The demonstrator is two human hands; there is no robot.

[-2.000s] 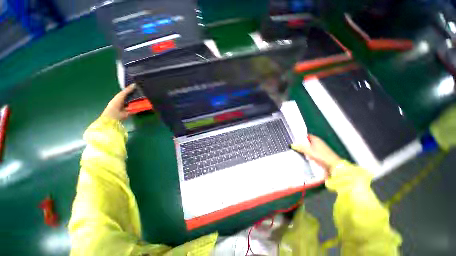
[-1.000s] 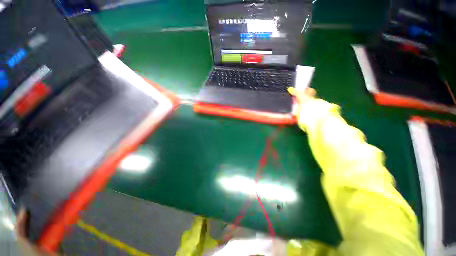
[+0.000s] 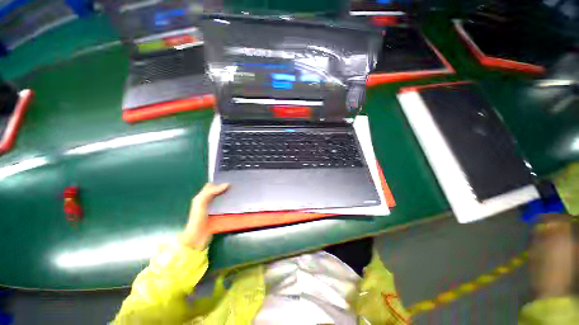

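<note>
An open silver-grey laptop point(image 3: 292, 187) lies in front of me on a white sheet and a red pad point(image 3: 273, 220). The pad sits askew under it. Its lit test screen point(image 3: 286, 79) shows blue buttons and a red one. My left hand point(image 3: 206, 209) grips the laptop's front left corner, thumb on top, fingers hidden beneath. A blurred hand, seemingly my right hand point(image 3: 551, 257), is at the far right edge, away from the laptop. Its fingers and anything in them are unclear. A thin red wire point(image 3: 395, 306) shows by my right side.
Another open laptop point(image 3: 168, 73) stands behind left, and one point(image 3: 406, 51) behind right. A closed dark laptop point(image 3: 476, 139) lies on white sheeting at right. A small red bundle point(image 3: 72, 204) lies at left. Another person's yellow sleeve point(image 3: 569, 184) shows at the right edge.
The view has swung back from the neighbouring laptops. The front laptop now sits straighter, and its screen shows no green button. My left hand is at its front corner; my right hand has left the laptops.
</note>
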